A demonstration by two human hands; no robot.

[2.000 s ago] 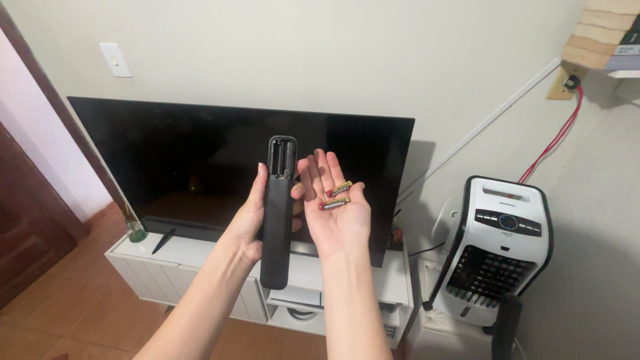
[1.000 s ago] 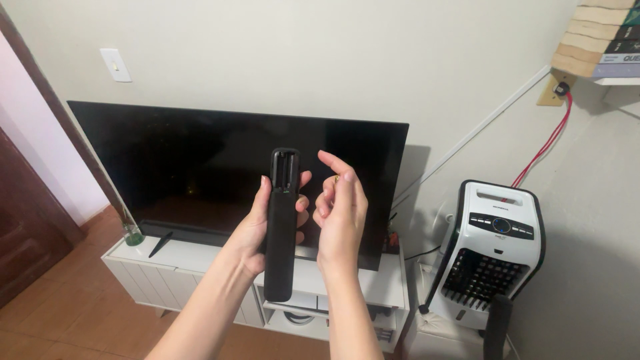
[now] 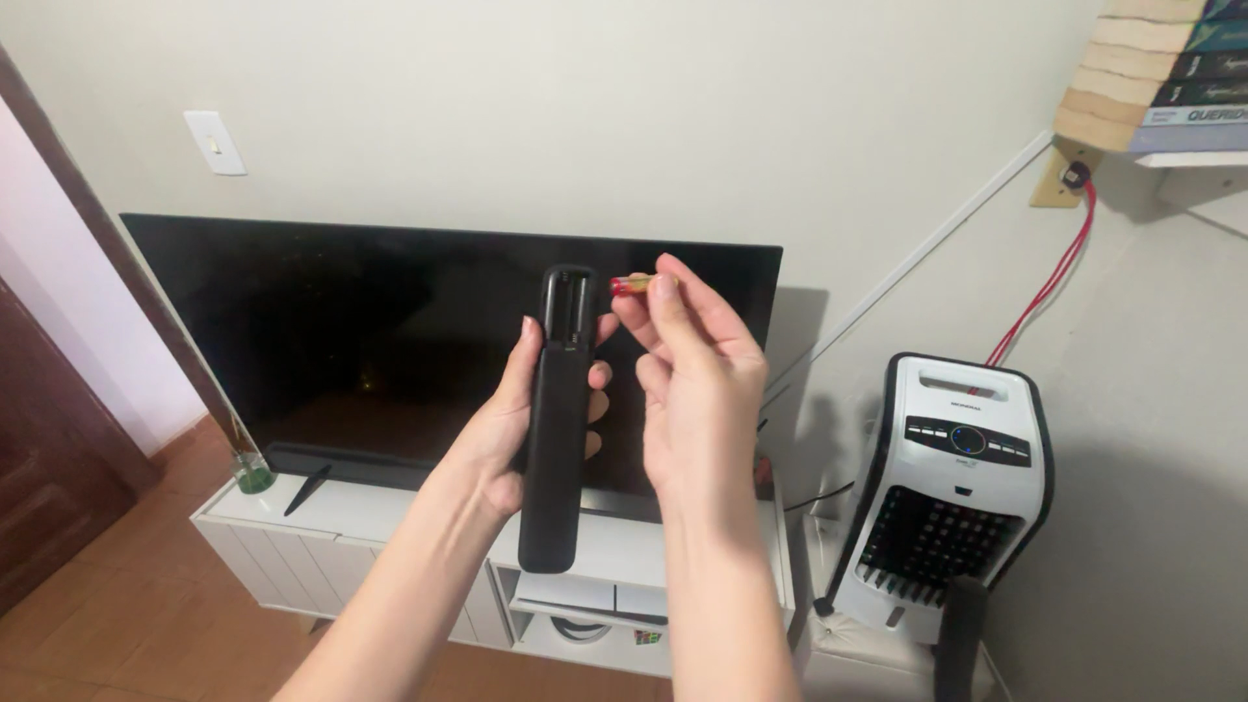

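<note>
A black remote control [image 3: 553, 448] is upright in my left hand [image 3: 507, 419], its back toward me and its battery compartment [image 3: 567, 307] uncovered at the top. No battery shows in the compartment. My right hand [image 3: 697, 370] is just right of the remote's top end and pinches a small red and gold battery [image 3: 634, 285] between thumb and fingers. The battery lies roughly level, its red end pointing left to the compartment, apart from it. The curled lower fingers hide whether a second battery is in the palm.
Behind the hands a flat-screen television [image 3: 341, 331] stands on a white TV cabinet [image 3: 390, 526]. A glass with green contents [image 3: 253, 475] is at its left end. At right are a white and black air cooler [image 3: 960, 487], a red cord [image 3: 1048, 278] at a wall outlet, and stacked books [image 3: 1131, 78].
Two seconds ago two batteries lay on my open right palm. That hand has since turned over and closed, and a battery now shows between its fingertips. The remote remains in my left hand.
</note>
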